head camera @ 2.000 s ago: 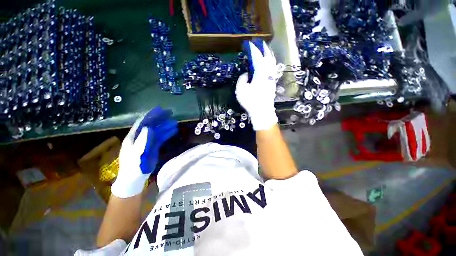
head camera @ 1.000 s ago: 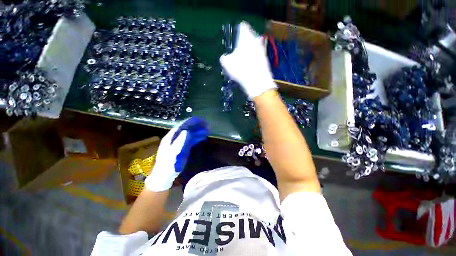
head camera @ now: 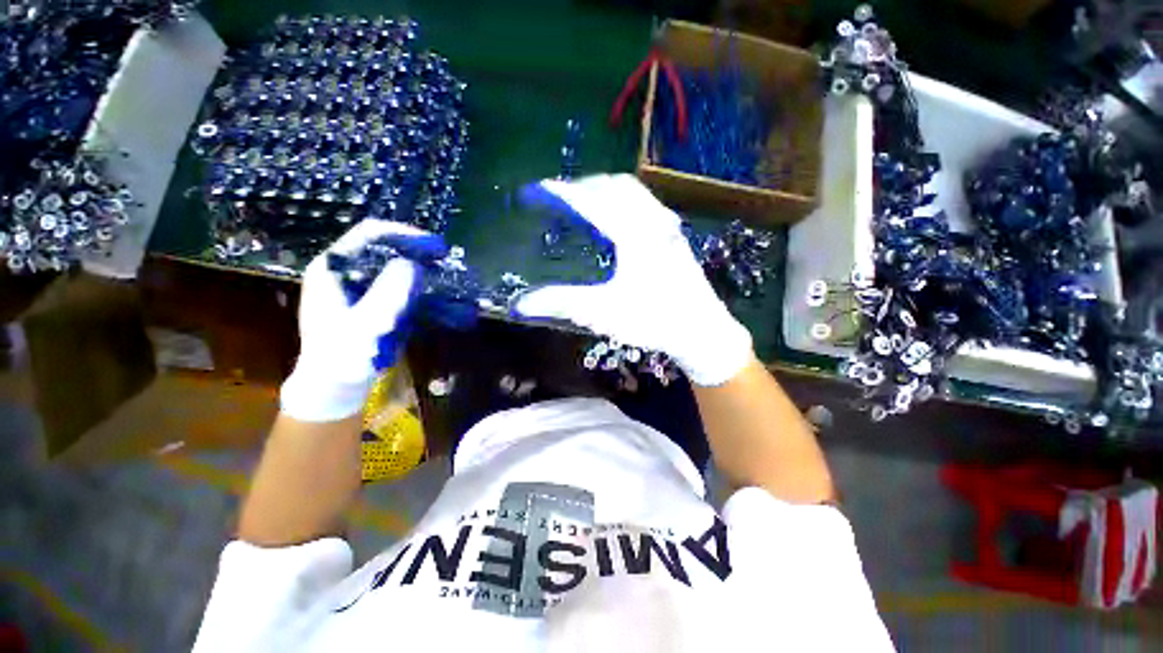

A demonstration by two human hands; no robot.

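Note:
My left hand [head camera: 364, 313], in a white glove with blue palm, is closed around a board strip [head camera: 446, 274] at the bench's front edge; the strip is partly hidden by the fingers. My right hand [head camera: 631, 274] is to its right, thumb and fingers apart, with nothing seen in it. Part of another board strip [head camera: 570, 147] lies on the bench behind my right hand. A bunch of wired boards [head camera: 733, 255] lies right of my right hand, and white discs [head camera: 628, 360] hang at the bench edge below it.
The panel stack [head camera: 332, 128] stands at left centre. An open brown carton [head camera: 733, 191] holds blue lengths, with red handles [head camera: 676, 102] at its left wall. White foam trays with wired boards stand at right [head camera: 816, 255] and far left [head camera: 166, 115]. A red stool-like item [head camera: 1008, 523] is on the floor.
My left hand has moved left and up to the bench edge and now holds a strip. My right hand has come down from the strips beside the carton and opened.

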